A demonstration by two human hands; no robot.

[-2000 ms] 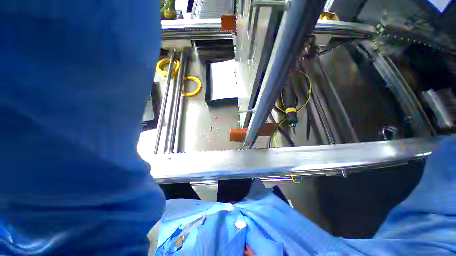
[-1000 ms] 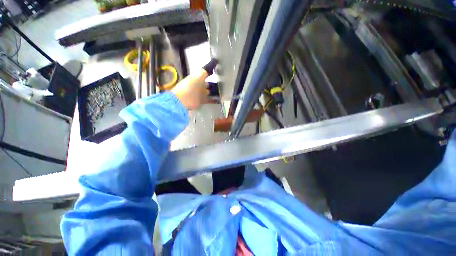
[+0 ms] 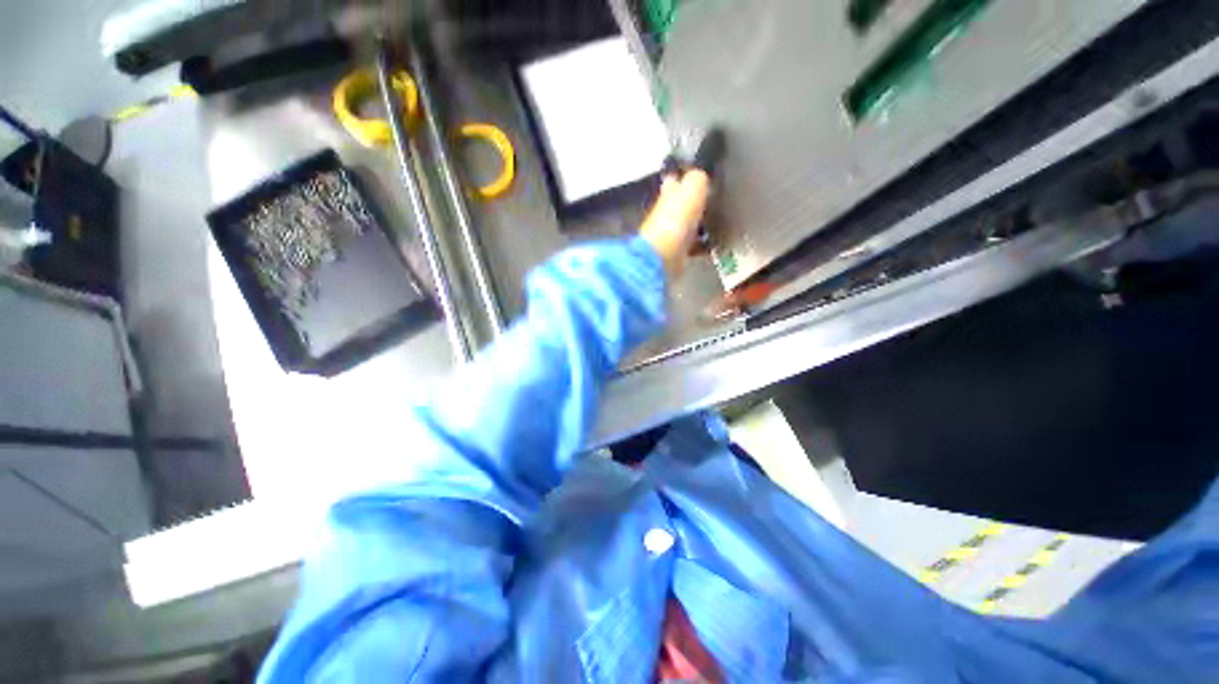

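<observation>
A large silver-grey metal plate [image 3: 782, 160] with slots showing green board [image 3: 916, 60] fills the upper middle and right, its top face towards me. A dark frame with a silver rail [image 3: 1016, 181] runs along its near side. My left hand [image 3: 679, 214], with black fingertip covers, grips the plate's left edge near its lower left corner; the underside fingers are hidden. An orange-brown block [image 3: 749, 297] shows by that corner. My right hand is out of view; only its blue sleeve shows at the right edge.
A black tray of small screws [image 3: 321, 261] lies at left. Two yellow rings [image 3: 488, 160] lie by long silver bars [image 3: 448, 214]. A black-rimmed tray with a white inside [image 3: 595, 114] is beside the plate. A silver rail [image 3: 722, 381] crosses in front of me.
The frame and plate, seen nearly edge-on before, now show the broad top face. My left hand, hidden at first, came to the edge and has moved right. The view has shifted left.
</observation>
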